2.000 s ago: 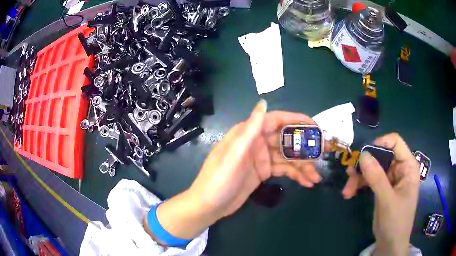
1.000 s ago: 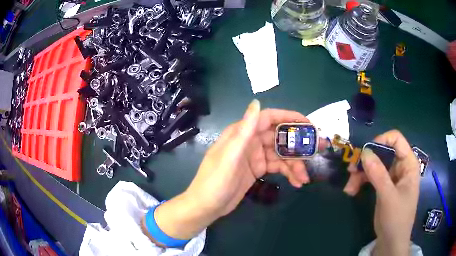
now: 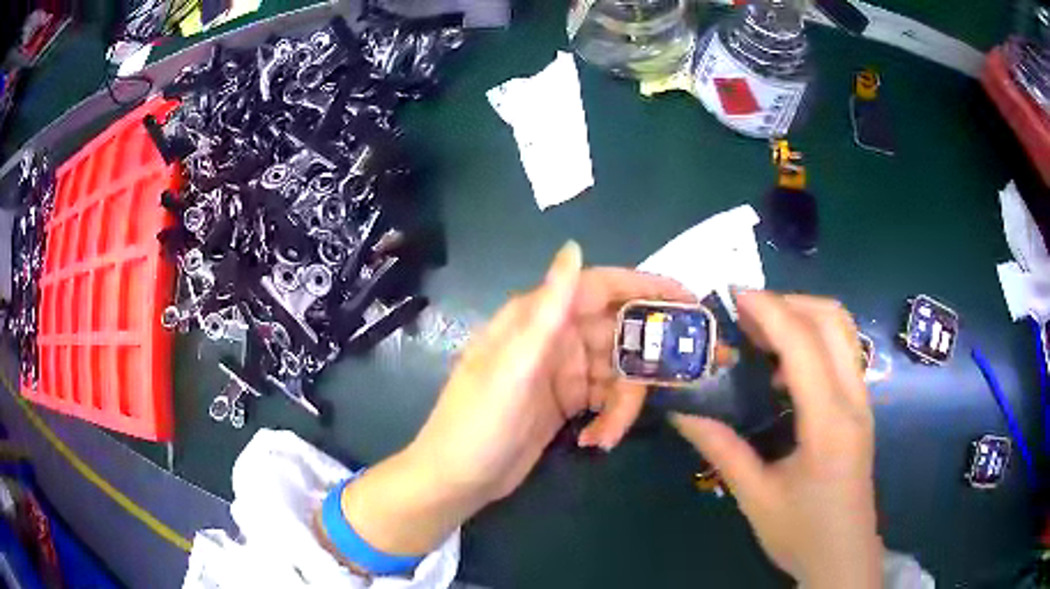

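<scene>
My left hand [image 3: 524, 368] holds an open watch housing [image 3: 666, 343] on its fingers, with circuit parts and a white label facing up. My right hand [image 3: 806, 443] is just to the right of the housing, thumb and fingers apart, with nothing seen in it. A small orange-gold piece [image 3: 713, 481] shows on the bench below its thumb; the rest of it is hidden or too dark to tell.
A heap of spring clamps [image 3: 311, 196] and a red foam tray [image 3: 106, 282] lie left. White paper [image 3: 550, 132], clear bottles [image 3: 754, 71] and display screens with orange tails [image 3: 792, 219] lie ahead. Other housings [image 3: 930, 330] and a blue stick [image 3: 1002, 397] lie right.
My right hand has let go of the display screen and opened, moving left towards the housing. The housing stays in my left hand. The view has shifted to the right.
</scene>
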